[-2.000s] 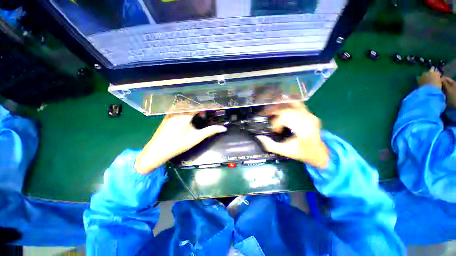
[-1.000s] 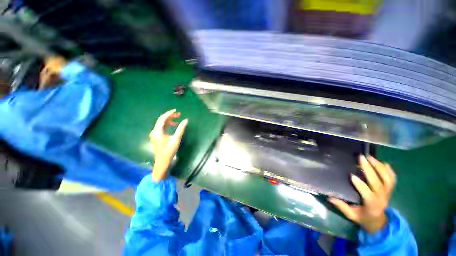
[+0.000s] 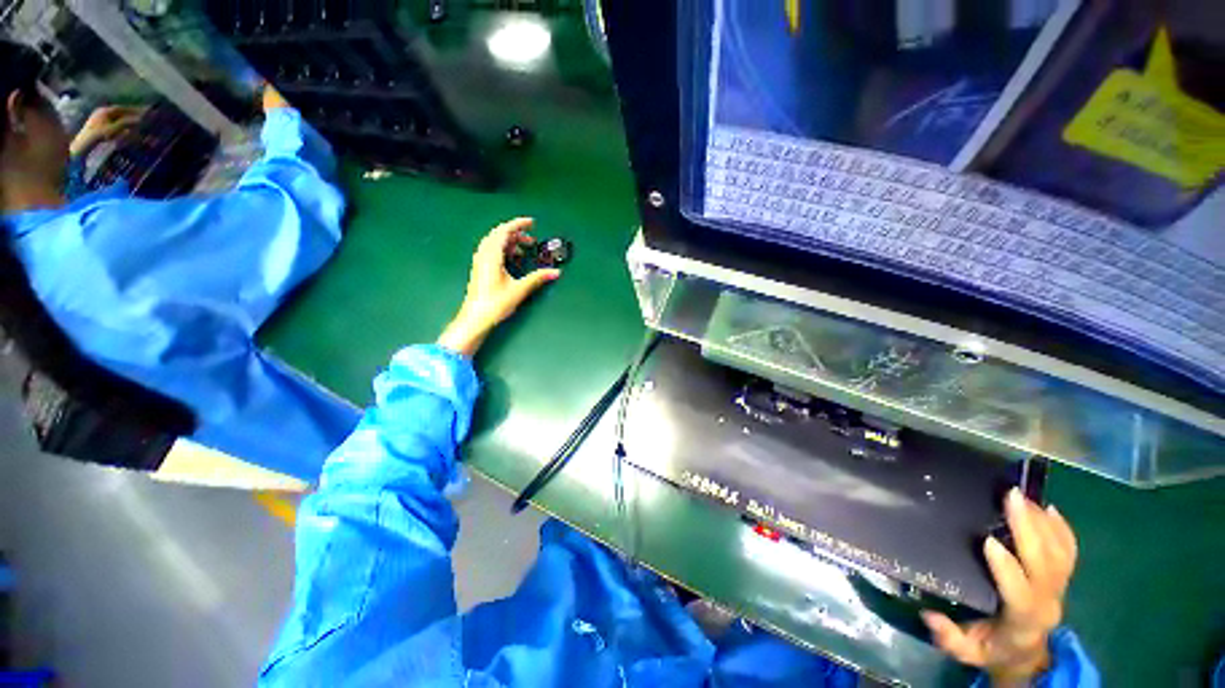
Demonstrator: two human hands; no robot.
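Observation:
A small black unit with a pale mark (image 3: 555,251) is on the green bench left of the guard. My left hand (image 3: 500,282) is at it, with thumb and fingers curved around its left side; whether they grip it is unclear. The wide black fixture (image 3: 793,491) lies under the clear guard, with white lettering and a red spot on its front edge. Small black and metallic parts (image 3: 820,417) show at its rear middle. My right hand (image 3: 1017,578) rests at the fixture's right end, fingers spread, holding nothing visible.
The clear guard (image 3: 873,370) and a large instruction display (image 3: 860,202) stand behind the fixture. A black cable (image 3: 571,450) runs from its left side. Another black unit (image 3: 517,136) lies farther back. Dark racks (image 3: 349,81) and a person in a blue smock (image 3: 175,289) are at left.
The view has swung left. Both hands were over the fixture's middle; my left hand has moved out to the unit on the bench, and my right hand has moved to the fixture's right end.

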